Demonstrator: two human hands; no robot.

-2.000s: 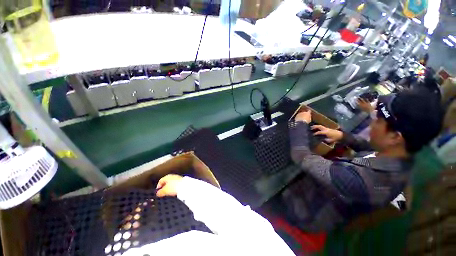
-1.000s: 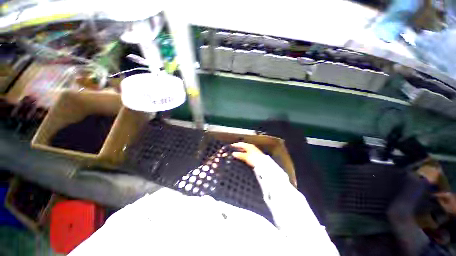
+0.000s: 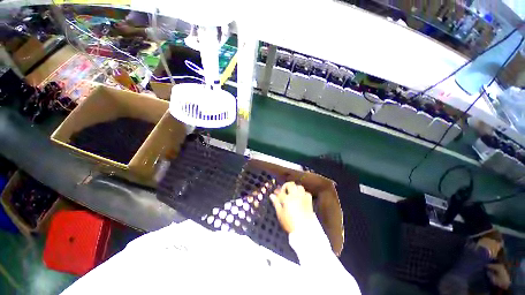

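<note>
A thin black perforated sheet (image 3: 268, 222) lies across an open brown carton (image 3: 331, 210) in front of me. A diagonal band of its holes shows pale, with my white clothing behind; the holes elsewhere look dark. My right hand (image 3: 295, 206) is over the sheet's right part, inside the carton's right wall, with bent fingers at the end of the pale holes. Whether it grips the sheet or a small part cannot be told. My left hand is not in view. Black sheet material (image 3: 357, 230) lies right of the carton.
A second carton (image 3: 155, 147) with loose black parts stands left, beside a white fan (image 3: 202, 105) by a post. A red stool (image 3: 78, 242) and another carton are lower left. White units (image 3: 345, 99) line the green surface behind. Another person's hands (image 3: 492, 248) show at lower right.
The view has swung left and down, bringing the second carton and stool into view. My right hand has moved from the sheet's far edge to over its right part.
</note>
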